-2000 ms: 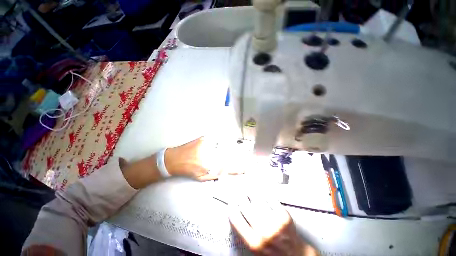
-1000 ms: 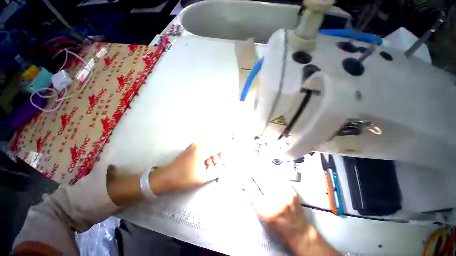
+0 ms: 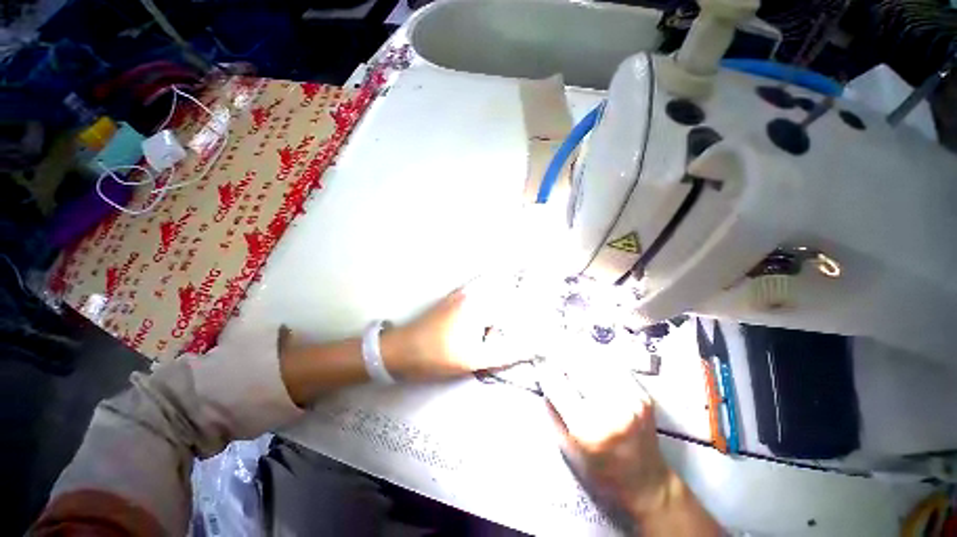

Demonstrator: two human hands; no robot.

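My left hand [image 3: 436, 338], with a white band at the wrist, lies on the white table left of the needle area. Its fingertips wash out in the lamp glare. My right hand [image 3: 609, 414] is in front of the needle area, its fingers also bleached by the light. A thin dark edge [image 3: 511, 367], perhaps of a fabric piece, runs between the two hands; the piece itself is lost in the glare. The sewing machine head [image 3: 672, 199] stands above and behind my hands. Whether either hand grips anything cannot be seen.
Orange [image 3: 715, 404] and blue [image 3: 729, 407] slim tools lie right of my right hand, beside a black flat rectangle [image 3: 803, 393]. A printed sheet [image 3: 210, 226] with a white charger [image 3: 164, 151] is at the left. A ruler scale [image 3: 394, 438] runs along the front edge.
The camera view has shifted, so the machine head shows further right than two seconds ago. My right hand has moved up closer to the needle area and my left hand. The thin dark edge now shows between them.
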